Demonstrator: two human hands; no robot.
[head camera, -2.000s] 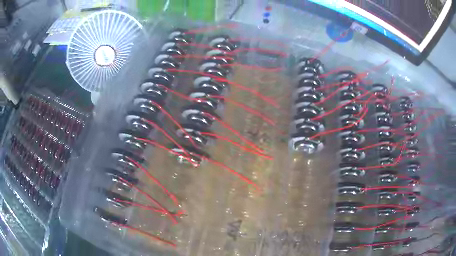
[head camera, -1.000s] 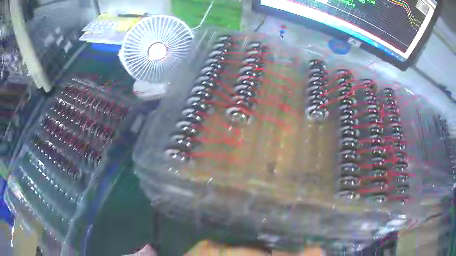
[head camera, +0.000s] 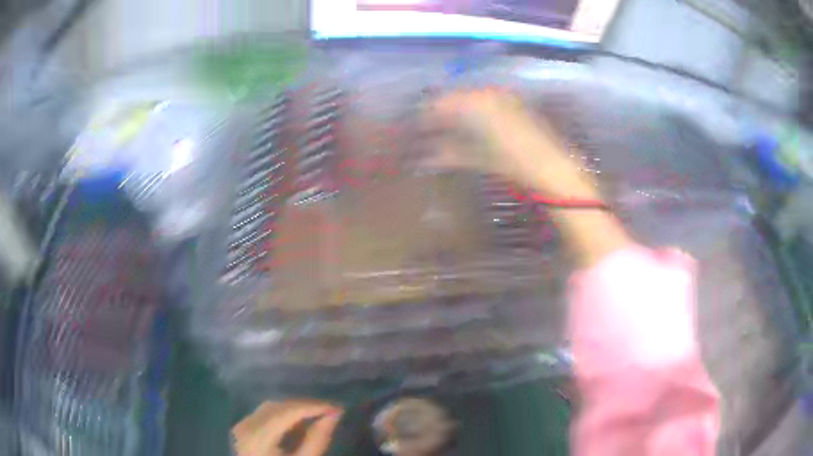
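Note:
The clear stacked trays fill the middle of the view; the top tray (head camera: 383, 236) has rows of dark and silver discs (head camera: 254, 209) with red leads, and a bare brownish middle. My right hand (head camera: 486, 134) is stretched over the upper part of this tray, above the right-hand rows; it is badly blurred and its fingertips cannot be made out. My left hand (head camera: 287, 427) is at the bottom edge, partly cut off, its fingers curled around a dark gap; whether it holds something is unclear. The round fixture (head camera: 414, 426) stands to its right, cut off by the edge.
Another tray (head camera: 102, 303) with reddish rows lies at the left. The blurred white fan (head camera: 178, 156) is behind it. A monitor (head camera: 463, 37) is at the top. A green mat (head camera: 201, 392) shows near the bottom. A pink sleeve (head camera: 637, 329) and red wrist cord (head camera: 575, 204) cross the right side.
The view has shifted, and the fixture has come into view. My right arm now reaches across the tray. A blurred hand showed at the bottom edge one second ago; now my left hand is clearer there.

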